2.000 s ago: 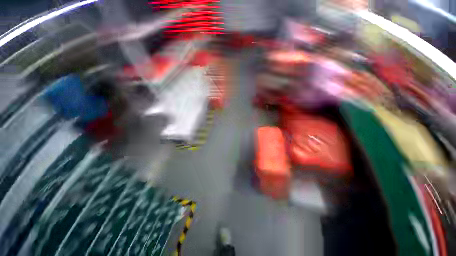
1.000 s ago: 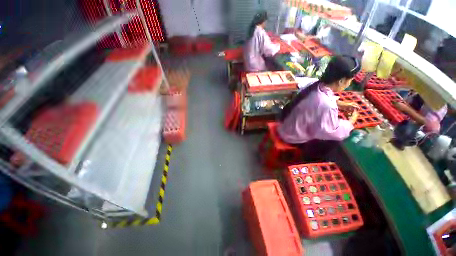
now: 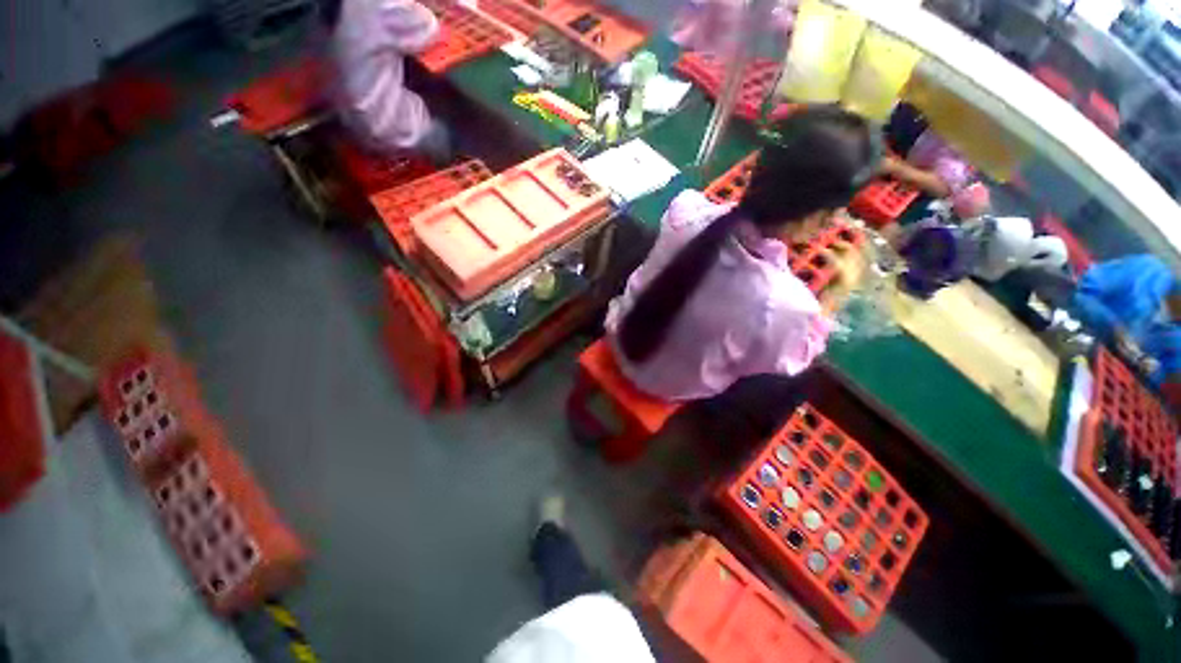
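Observation:
Neither of my hands is in view. A red compartment tray (image 3: 829, 512) with small round parts, some silvery and one green, lies in front of me at the lower right. Closed red boxes (image 3: 745, 609) stand beside it, cut off by the lower edge. A white rounded shape, perhaps my clothing, and my dark leg and shoe (image 3: 557, 557) show at the bottom middle.
A person in a pink smock (image 3: 719, 311) sits on a red stool (image 3: 622, 395) at the green bench (image 3: 907, 402). Another seated person is farther back. A rack with red trays (image 3: 512, 220) stands left of the nearer person. More red trays (image 3: 207, 518) are at left.
The view has turned right and come closer to the seated person and bench. The white shelving at left has mostly left the picture, and my leg has come into view.

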